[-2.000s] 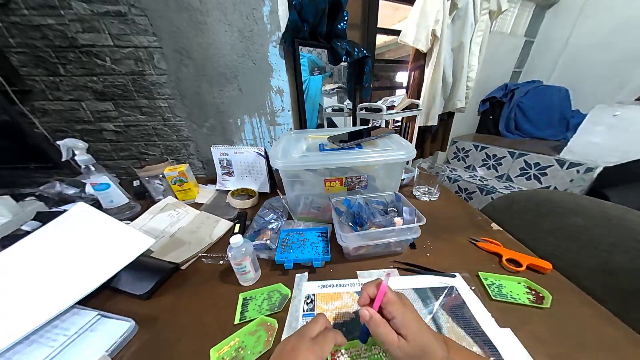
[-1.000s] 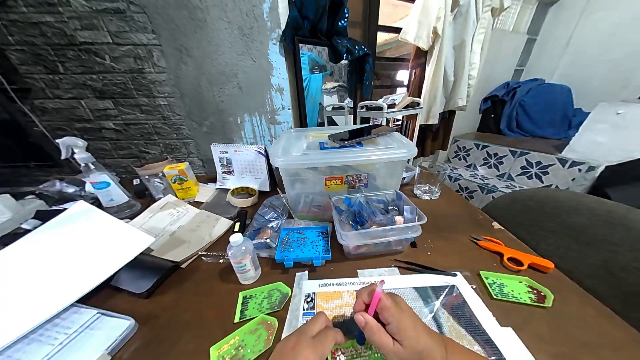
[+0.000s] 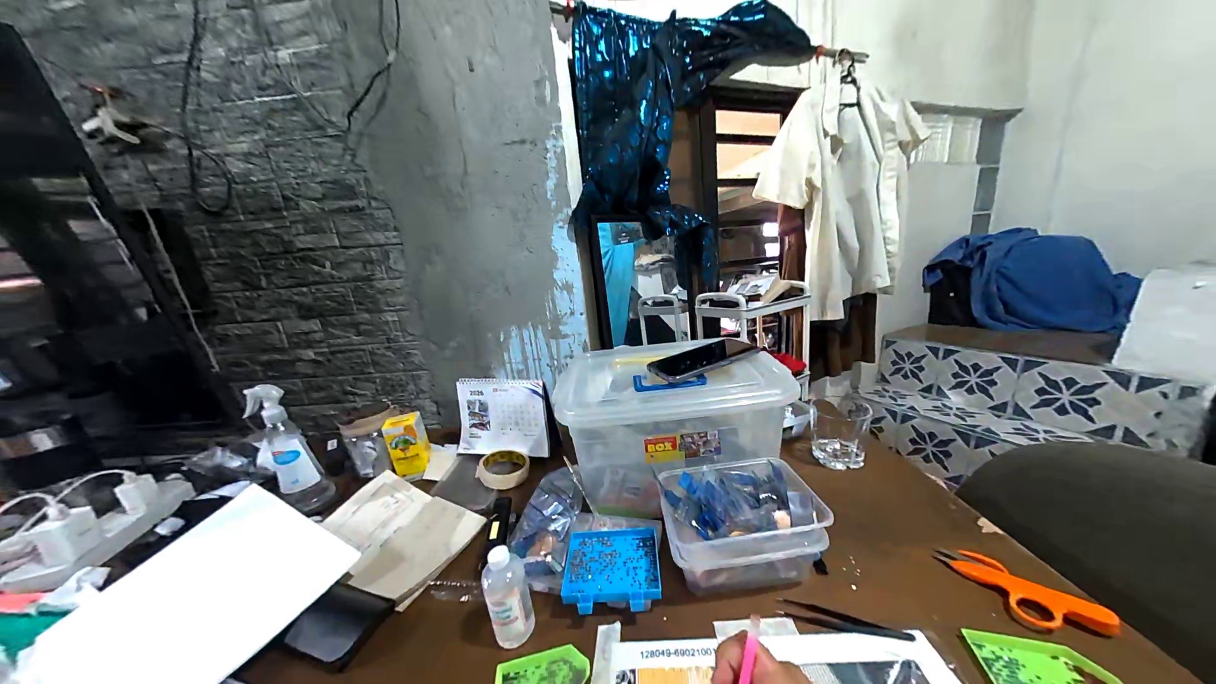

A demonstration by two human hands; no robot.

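At the bottom edge of the head view, my right hand (image 3: 760, 661) is closed around a pink pen-like tool (image 3: 750, 650), over a diamond painting canvas (image 3: 807, 650) with a printed white border. My left hand is out of the frame. A green tray with small dark beads (image 3: 543, 667) lies left of the canvas, and another green tray (image 3: 1031, 657) lies to its right. Black tweezers (image 3: 845, 619) rest by the canvas's upper edge. Behind it stand a blue bead tray (image 3: 611, 568), a small clear bottle (image 3: 508, 598) and a clear tub of blue packets (image 3: 746, 518).
Orange-handled scissors (image 3: 1035, 594) lie at the right, near a dark chair back (image 3: 1092, 532). A lidded plastic box (image 3: 674, 408) bearing a phone (image 3: 703, 359) stands behind the tub, beside a glass (image 3: 840, 433). White board (image 3: 199, 594), papers and a spray bottle (image 3: 290, 456) are at the left.
The view has tilted up, so my left hand, seen beside the right over the canvas in both earlier frames, is out of frame. My right hand still holds the pink tool.
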